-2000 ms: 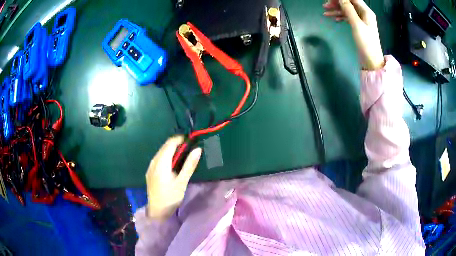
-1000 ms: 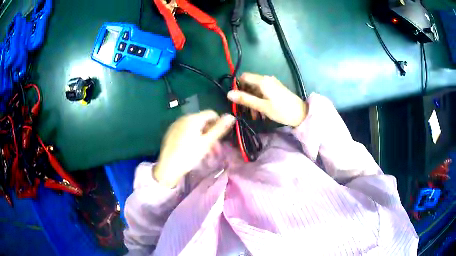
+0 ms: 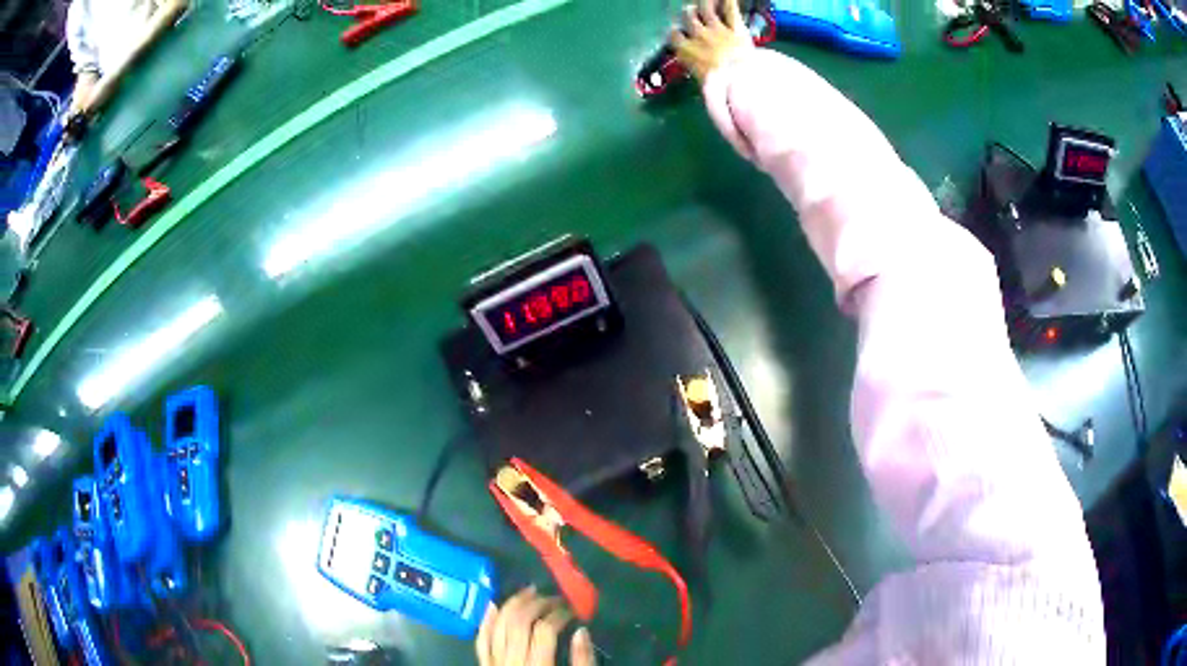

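A blue battery tester (image 3: 406, 565) lies on the green bench, lower left of centre. My left hand (image 3: 534, 631) is at its right end, cut off by the bottom edge; its grip is unclear. A red clamp (image 3: 553, 520) and a black clamp (image 3: 704, 423) are on the front of a black test box (image 3: 579, 403). The voltage display (image 3: 540, 307) on the box shows glowing red digits. My right hand (image 3: 709, 39) is stretched to the far bench, over a small red-and-black item (image 3: 659, 72); whether it grips this is unclear.
Several blue testers (image 3: 193, 462) stand in a row at left. A second test box (image 3: 1061, 267) with a lit display (image 3: 1082, 160) is at right. A blue object (image 3: 833, 24) lies beside my right hand. Another person's arm (image 3: 111, 52) is at upper left.
The view has shifted towards the far bench. My right hand has left the leads and reached far forward. My left hand has left the cable bundle and is now beside the tester.
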